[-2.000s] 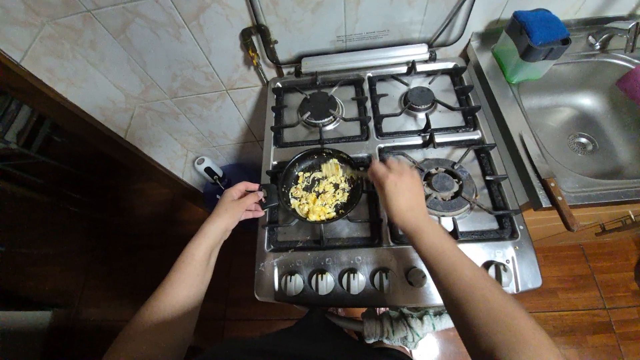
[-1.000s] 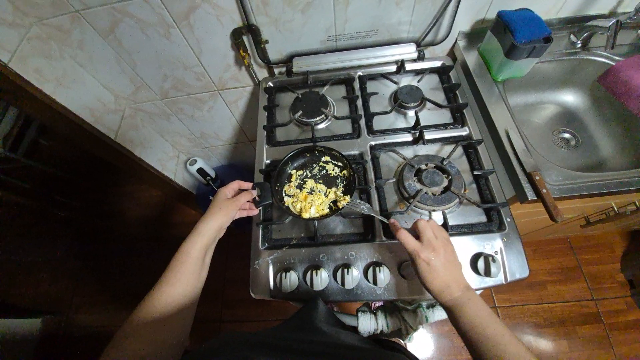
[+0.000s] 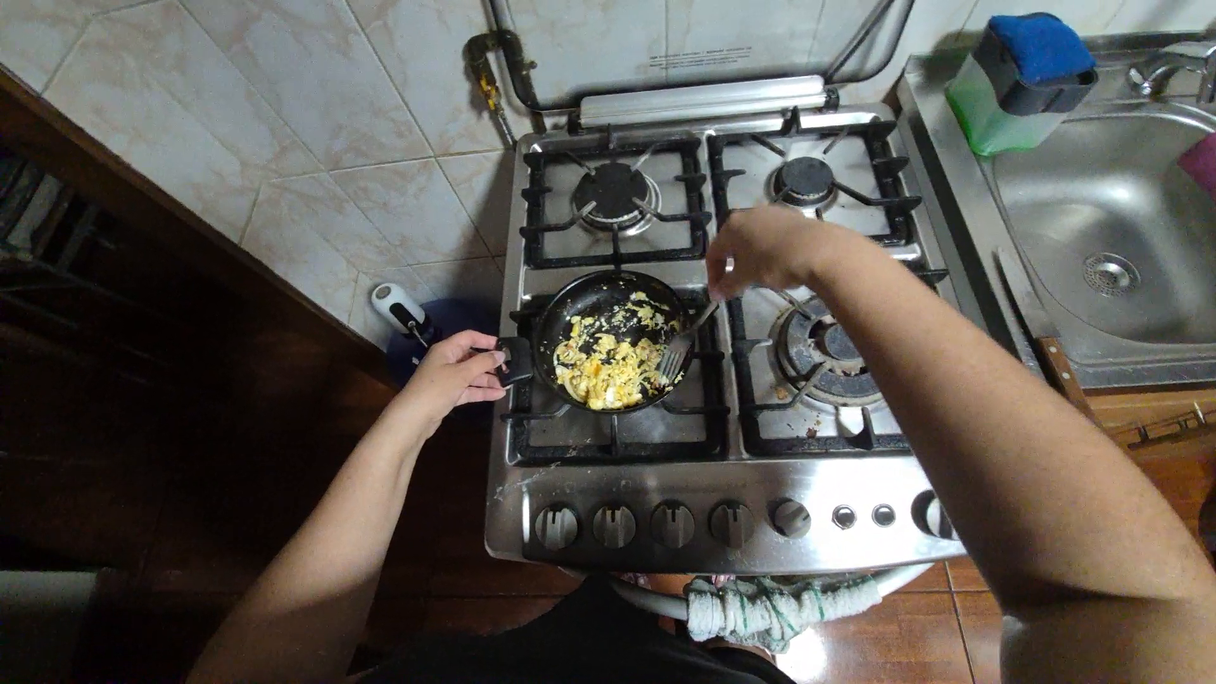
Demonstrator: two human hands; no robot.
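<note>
A small black frying pan (image 3: 594,304) rests on the front left burner grate of a gas stove. Scrambled egg (image 3: 608,370) lies in it, mostly toward the near side. My left hand (image 3: 456,372) grips the pan's short black handle (image 3: 516,361) at the left. My right hand (image 3: 760,252), above the right side of the pan, holds a metal fork (image 3: 676,353) by its handle. The fork slants down to the left, its tines at the egg near the pan's right wall. My right forearm passes over the front right burner (image 3: 825,347).
Behind the pan is the back left burner (image 3: 616,195). Control knobs (image 3: 673,524) line the stove's front. At the right, a knife (image 3: 1054,366) lies beside the steel sink (image 3: 1064,237), and a soap dispenser (image 3: 997,104) holds a blue sponge (image 3: 1040,47). A tiled wall (image 3: 313,114) stands at the left.
My right hand has moved up and away from the stove's front edge, and the fork now slopes in from the upper right. My left hand keeps hold of the pan handle.
</note>
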